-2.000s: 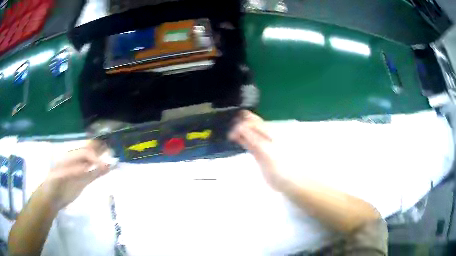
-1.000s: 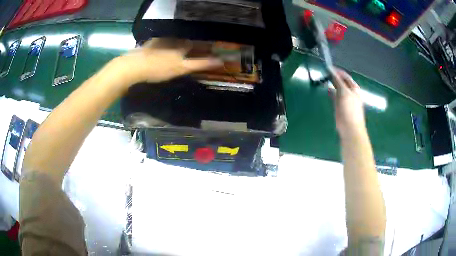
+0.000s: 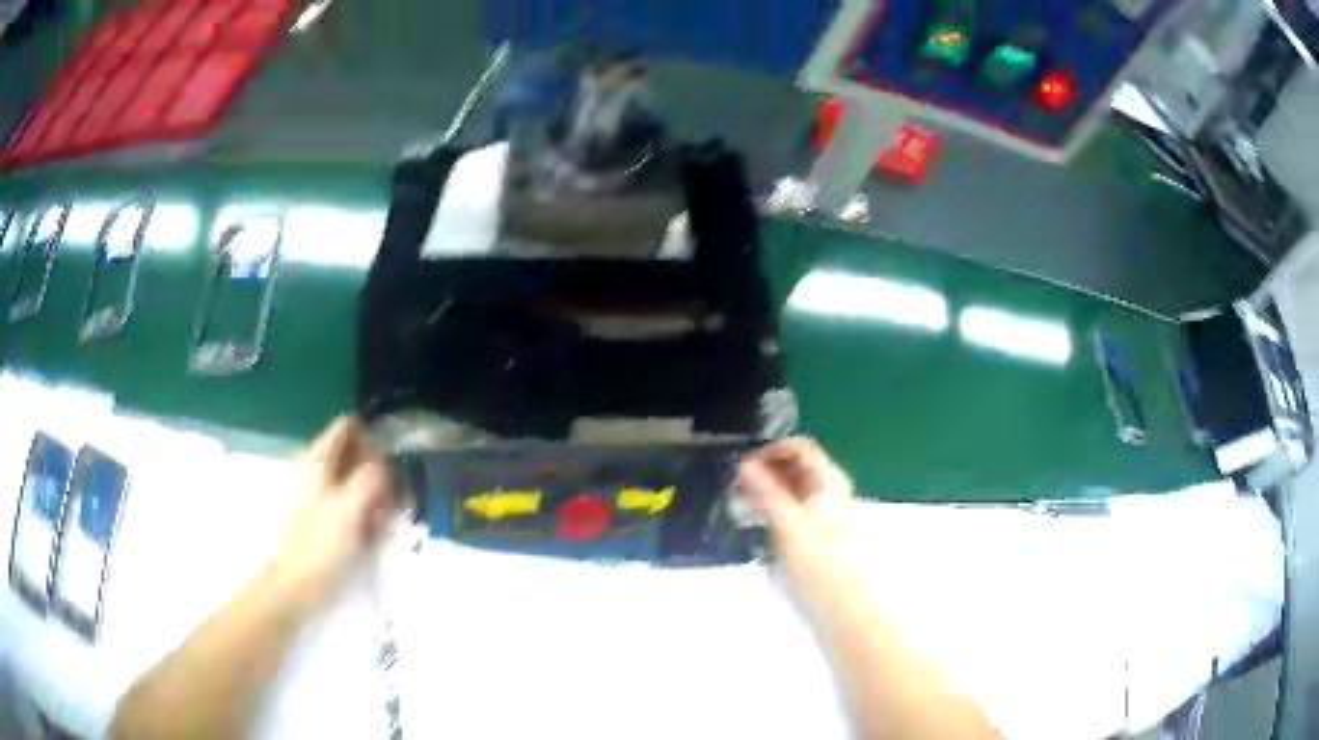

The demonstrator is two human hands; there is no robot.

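Note:
The black press machine (image 3: pixel 564 347) stands in the centre. Its dark head is over the middle, and the orange fixture is hidden. The front panel (image 3: pixel 557 506) shows a red round spot between two yellow arrows. My left hand (image 3: pixel 344 484) is at the left end of the panel, blurred. My right hand (image 3: pixel 796 492) is at the right end, with fingers bent against the machine's side. No workpiece shows in either hand; whether the fingers press buttons is hidden.
Several phone frames (image 3: pixel 239 289) lie on the green conveyor belt (image 3: pixel 926 390). Two dark slim phones (image 3: pixel 90 542) lie on the white cover (image 3: pixel 651 651) at left. A red ribbed tray (image 3: pixel 152 72) is upper left. A control box (image 3: pixel 998 58) with lit buttons is upper right.
My left hand has left the fixture and come down to the machine's left side. My right hand has come back from over the belt to its right side. The orange fixture is now covered.

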